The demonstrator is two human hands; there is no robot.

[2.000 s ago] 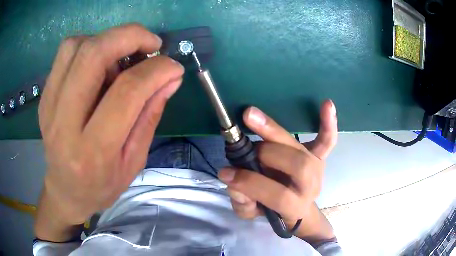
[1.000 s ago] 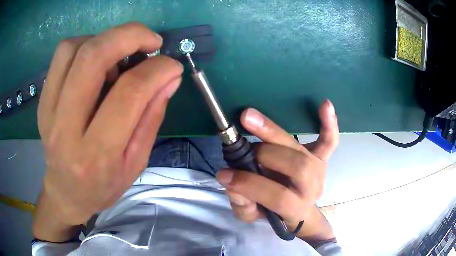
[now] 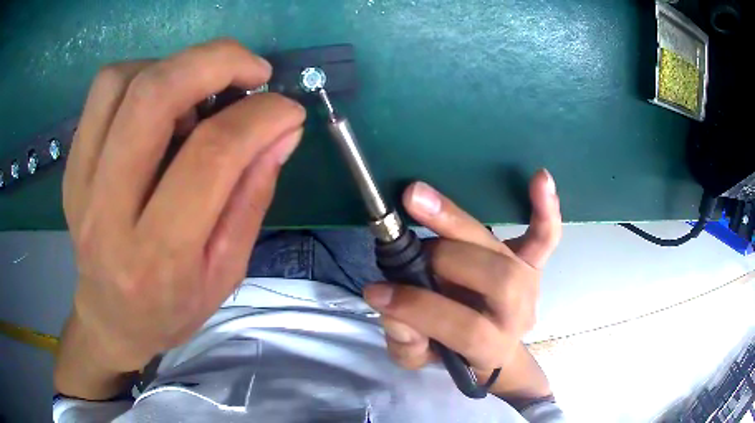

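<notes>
A black strip holder point(image 3: 335, 68) lies on the green mat, partly hidden behind my left hand. A round silvery-white part point(image 3: 313, 79) sits near its right end. Several more round parts show left of my hand. My right hand point(image 3: 464, 281) holds the soldering iron point(image 3: 358, 169) like a pen, its thin tip at the lower right edge of the round part. My left hand point(image 3: 165, 198) is curled over the strip, thumb and index fingertips close together beside the round part. No solder wire can be made out between them.
A yellow sponge point(image 3: 679, 81) sits in a pale tray at the upper right. Dark equipment stands beyond it, with a black cable point(image 3: 666, 240) and a blue plastic piece point(image 3: 733, 235) at the bench edge. My lap and pale floor lie below the edge.
The iron tip has moved slightly right along the round part's lower edge since one second ago. The round part appears slightly further right and lower. My left hand is nearly unchanged.
</notes>
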